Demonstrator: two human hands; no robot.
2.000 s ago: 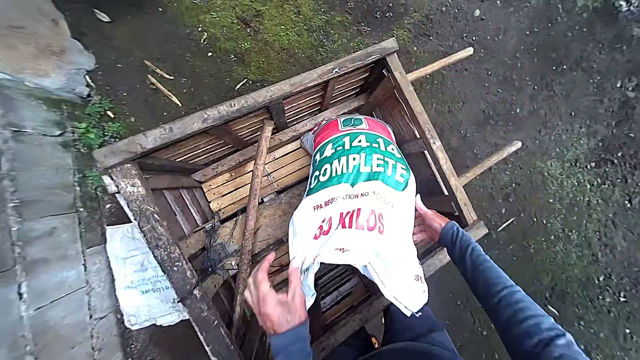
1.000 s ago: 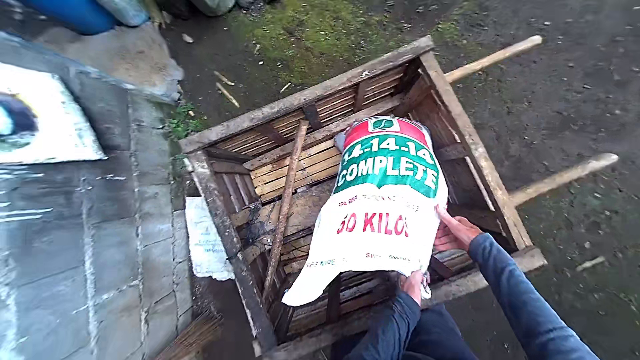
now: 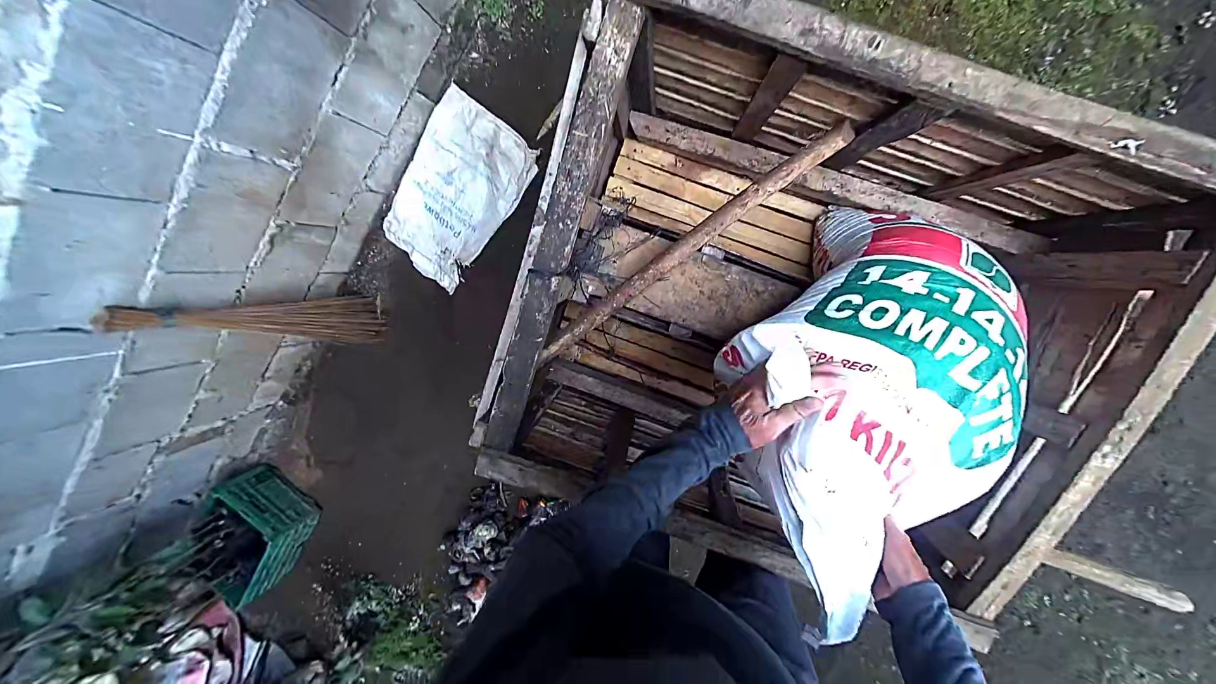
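A full woven plastic fertilizer sack (image 3: 912, 323), white with green and red bands, lies inside a slatted wooden cart box (image 3: 551, 256), toward its right end. Its loose white mouth end hangs over the near side of the box. My left hand (image 3: 771, 410) grips a fold of that loose cloth on the sack's left side. At the near right part of the loose end is my right hand (image 3: 901, 560), touching the sack, its fingers mostly hidden by the cloth. A wooden pole (image 3: 703, 237) lies diagonally across the box, left of the sack.
A concrete block wall (image 3: 247, 142) runs along the left. Near it are an empty white sack (image 3: 460, 186) on the ground, a stick broom (image 3: 256, 319) and a green plastic crate (image 3: 271, 532). A cart handle (image 3: 1121, 579) juts out at lower right. Refuse lies beside the near left corner.
My left hand has moved from the sack's near edge to its left side and bunched the loose cloth, which lay spread flat before. The view has swung left and closer.
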